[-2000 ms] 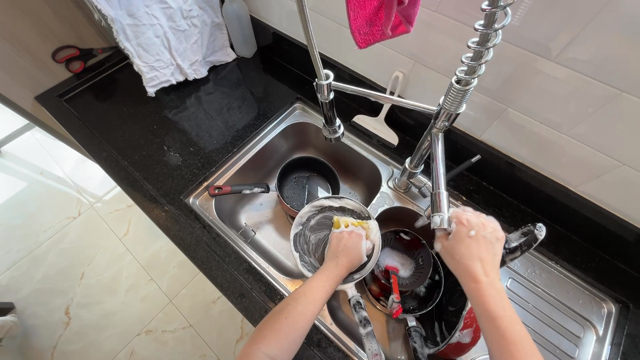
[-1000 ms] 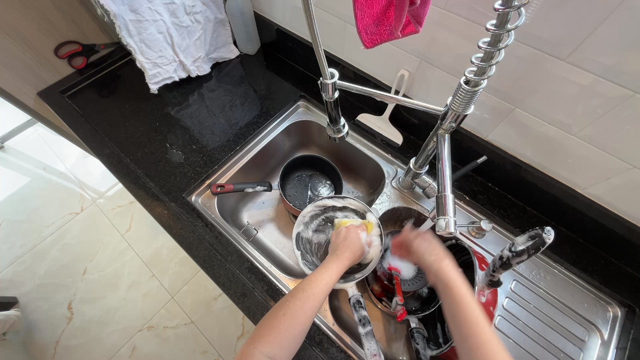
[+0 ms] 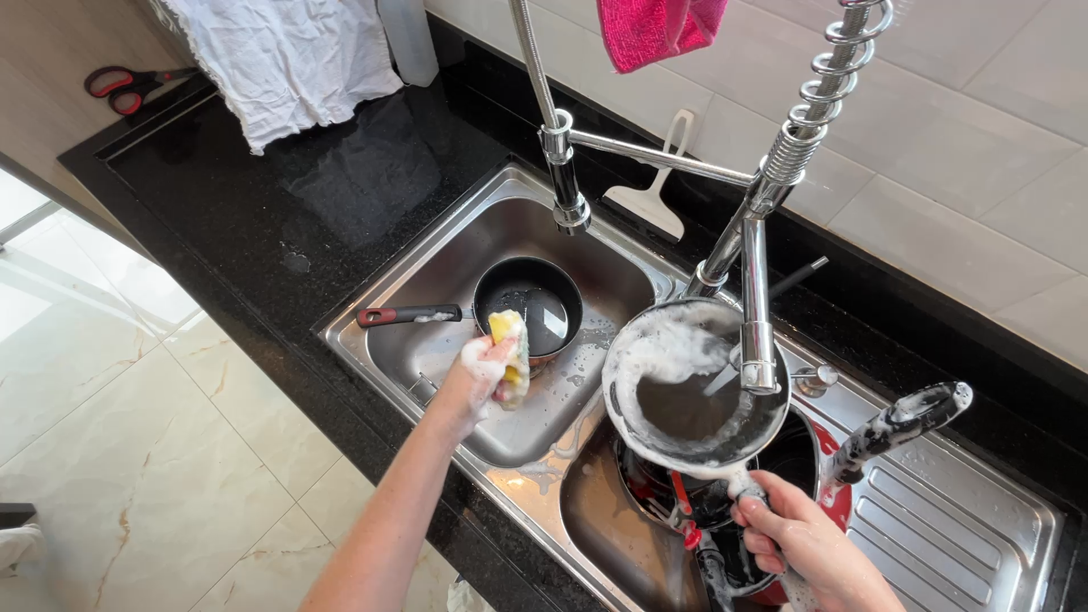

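Note:
My left hand (image 3: 486, 374), covered in suds, grips a yellow and green sponge (image 3: 512, 357) over the left basin. Behind it a small dark saucepan (image 3: 531, 297) with a black and red handle stands in that basin. My right hand (image 3: 786, 527) is closed on the handle of a soapy frying pan (image 3: 693, 408), which it holds over the right basin. Water runs from the lower spout (image 3: 756, 365) of the chrome faucet into this pan. Beneath the pan, soapy red and black pots (image 3: 833, 476) lie stacked, one with a foamy black handle (image 3: 901, 429).
A spring-neck spray head (image 3: 569, 204) hangs above the left basin. A white squeegee (image 3: 650, 200) leans by the wall. A white cloth (image 3: 289, 68), a bottle (image 3: 408, 42) and scissors (image 3: 127, 89) are at the far left. The ribbed drainboard (image 3: 952, 527) lies right.
The frying pan has moved right, under the spout, and water now runs into it. My right hand has taken its handle; my left hand has moved left with the sponge, off the pan.

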